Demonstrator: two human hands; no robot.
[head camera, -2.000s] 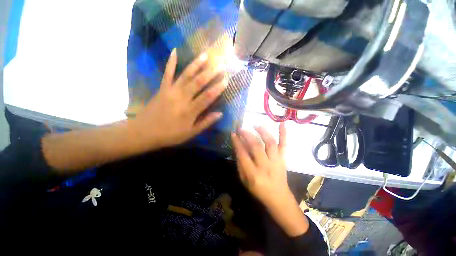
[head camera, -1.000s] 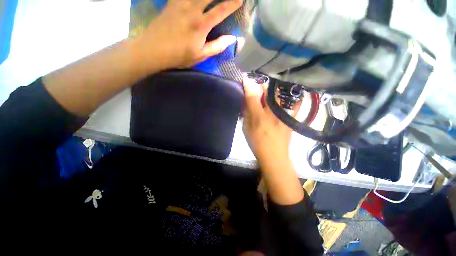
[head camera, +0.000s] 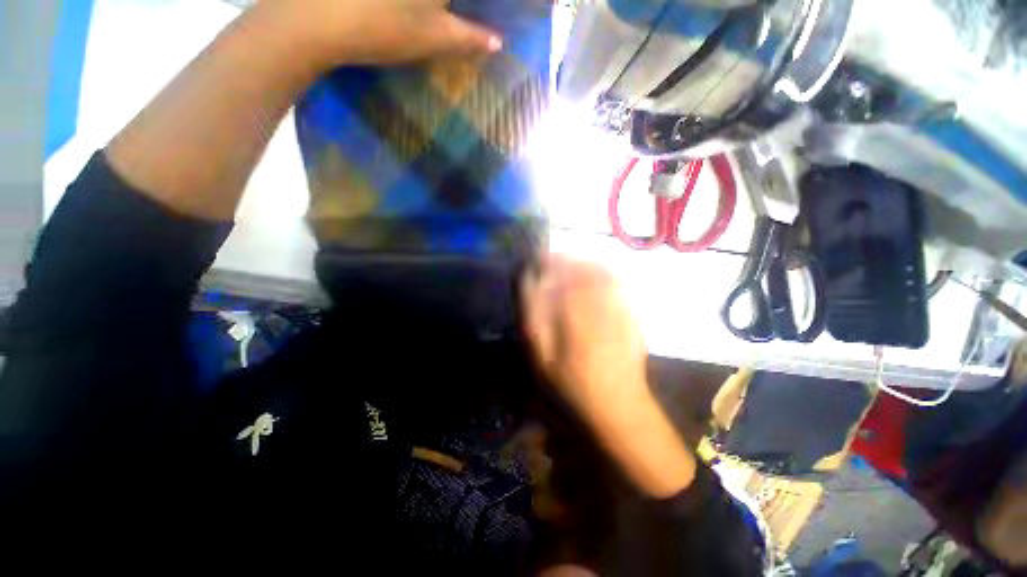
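Note:
A blue, yellow and dark plaid panel (head camera: 439, 147) lies left of the machine's bright needle area, with a dark fabric panel (head camera: 417, 282) along its near edge, hanging over the table edge. My left hand (head camera: 383, 28) lies on the far part of the plaid, cut off by the top edge, its thumb extended; its other fingertips are out of view. My right hand (head camera: 580, 321) is blurred, its fingers closed on the right near corner of the dark panel. The sewing machine head (head camera: 698, 68) stands at upper right.
Red-handled scissors (head camera: 672, 209) lie under the machine head. Black-handled scissors (head camera: 775, 282) and a dark smartphone (head camera: 869, 259) with a white cable lie right of them on the white table (head camera: 676, 310). Torn cardboard (head camera: 783, 502) is on the floor below. Dark red cloth shows at lower right.
The plaid side now shows more, with the dark panel folded down toward me. My right hand has moved down from the needle area. My left hand has moved up and left.

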